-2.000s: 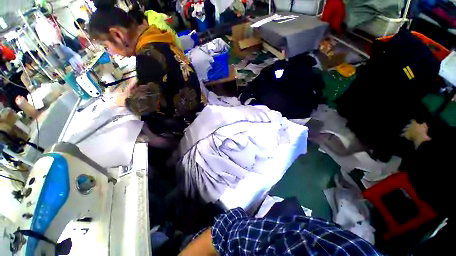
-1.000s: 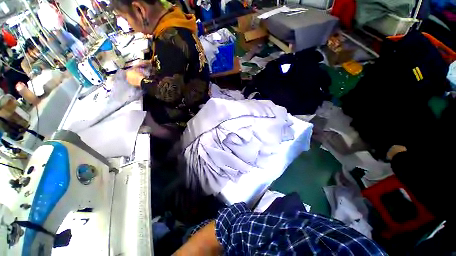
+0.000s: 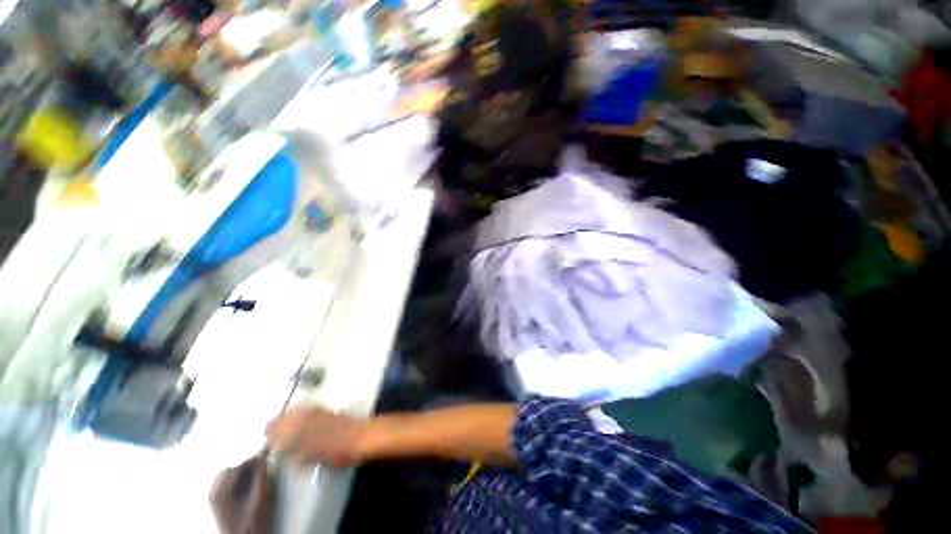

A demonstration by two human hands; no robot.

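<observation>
The frame is blurred. My right hand (image 3: 315, 434), at the end of a plaid sleeve, is over the white tabletop near the bottom, right of the sewing machine (image 3: 250, 214) with its blue band. Its fingers are bent and point left; whether they grip anything is unclear. A small brownish-grey shape (image 3: 242, 494), which I cannot identify, lies just below the fingertips. My left hand is not in view. The needle area cannot be made out.
A large bundle of pale cloth (image 3: 615, 276) stands right of the table edge. Dark cloth (image 3: 772, 224) is heaped behind it. A blurred person in dark clothing (image 3: 511, 104) is beyond the table. A blue container (image 3: 623, 92) stands farther back.
The view has swung left, so machine and bundle sit farther right. My right forearm and hand have come into view over the tabletop; before, only the sleeve and part of the forearm showed.
</observation>
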